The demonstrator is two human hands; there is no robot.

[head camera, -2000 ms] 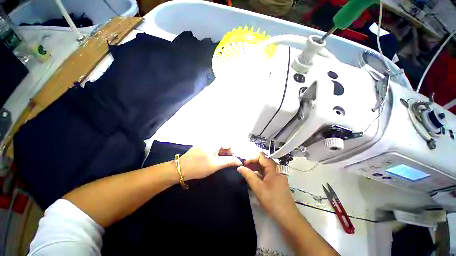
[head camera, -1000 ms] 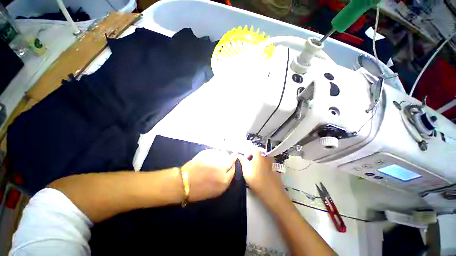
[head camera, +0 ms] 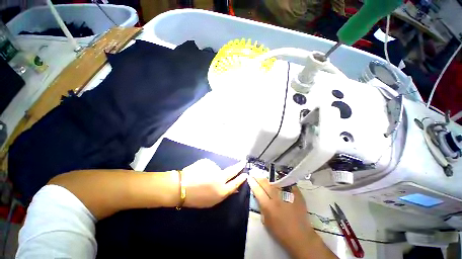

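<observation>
A dark cloth panel point(head camera: 202, 230) lies under my hands and runs down over the table's front. My left hand point(head camera: 206, 183) lies on it with fingers stretched to its edge near the needle. My right hand point(head camera: 278, 205) is at the panel's right edge, fingertips close to the presser foot point(head camera: 257, 164); whether it pinches the cloth is hard to tell in the glare. The white sewing machine point(head camera: 324, 121) stands behind my right hand. Red-handled snips point(head camera: 348, 233) lie slightly open to the right of my right hand.
More dark cloth point(head camera: 131, 96) lies at the left beside a brown cardboard strip point(head camera: 66, 78). A yellow ribbed round thing point(head camera: 243, 53) is behind the machine head. A pale blue tub point(head camera: 177, 28) stands behind the table. A green-handled tool point(head camera: 364, 23) stands above the machine.
My hands have gone from pinching the panel's edge together to lying flatter beside the presser foot. My right fingers have spread and straightened. The view has shifted slightly.
</observation>
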